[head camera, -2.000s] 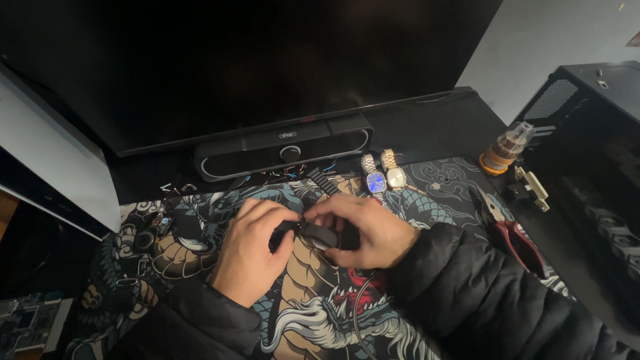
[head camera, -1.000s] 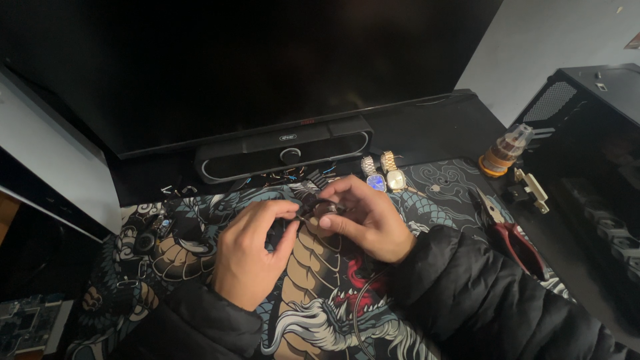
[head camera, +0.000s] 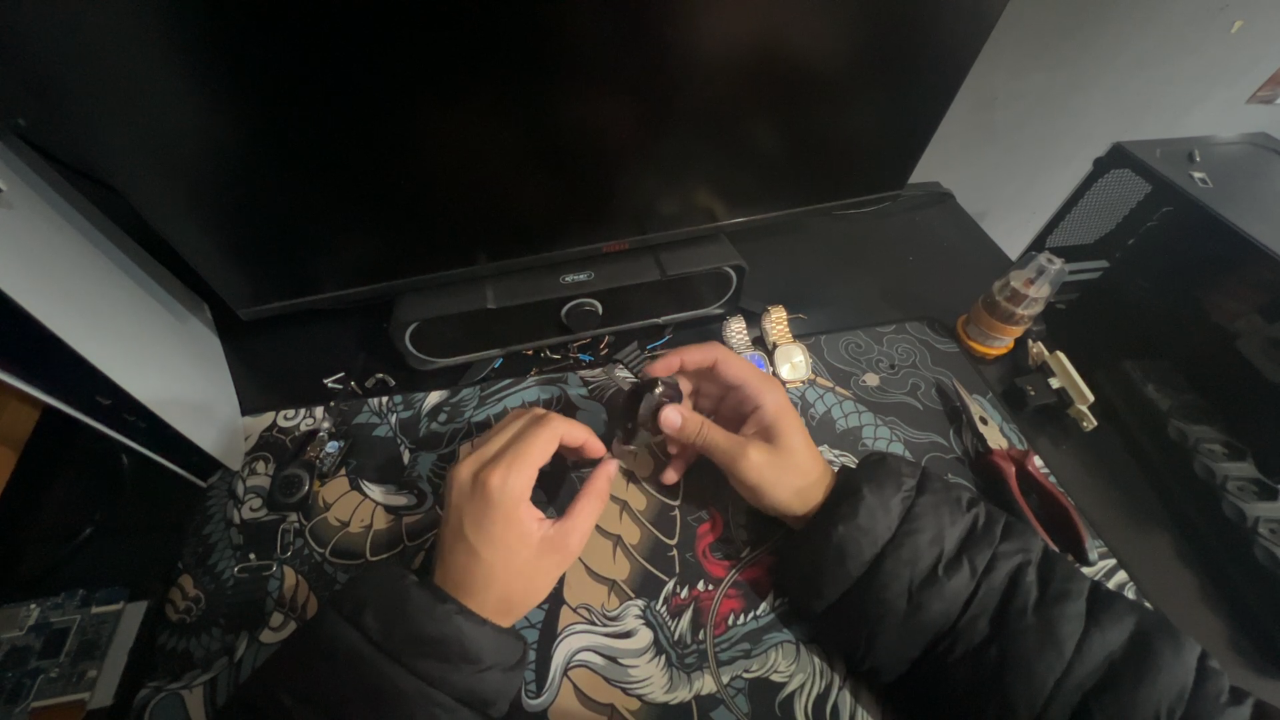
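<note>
My right hand (head camera: 735, 430) grips a small dark object (head camera: 650, 402), perhaps a watch part, between thumb and fingers over the dragon-print desk mat (head camera: 610, 560). Left of it, my left hand (head camera: 530, 500) pinches something tiny and thin at its thumb and index fingertips; what it is cannot be told. Just behind the right hand lie a blue-faced wristwatch (head camera: 752, 358) and a gold-coloured wristwatch (head camera: 792, 360). A dark metal watch band (head camera: 612, 375) lies partly hidden behind the fingers. A thin cable (head camera: 712, 630) runs below the right hand.
A soundbar (head camera: 575, 300) stands under a large monitor (head camera: 480, 130), with wire scraps (head camera: 590, 355) before it. On the right are red-handled pliers (head camera: 1020, 480), a clear-topped bottle (head camera: 1010, 305) and a black computer case (head camera: 1180, 330). Small watch parts (head camera: 300, 475) lie left; a circuit board (head camera: 60, 640) is lower left.
My hands were close together at the dark object; now the left fingertips are apart from it, lower and to the left. The right hand has tilted the object more upright.
</note>
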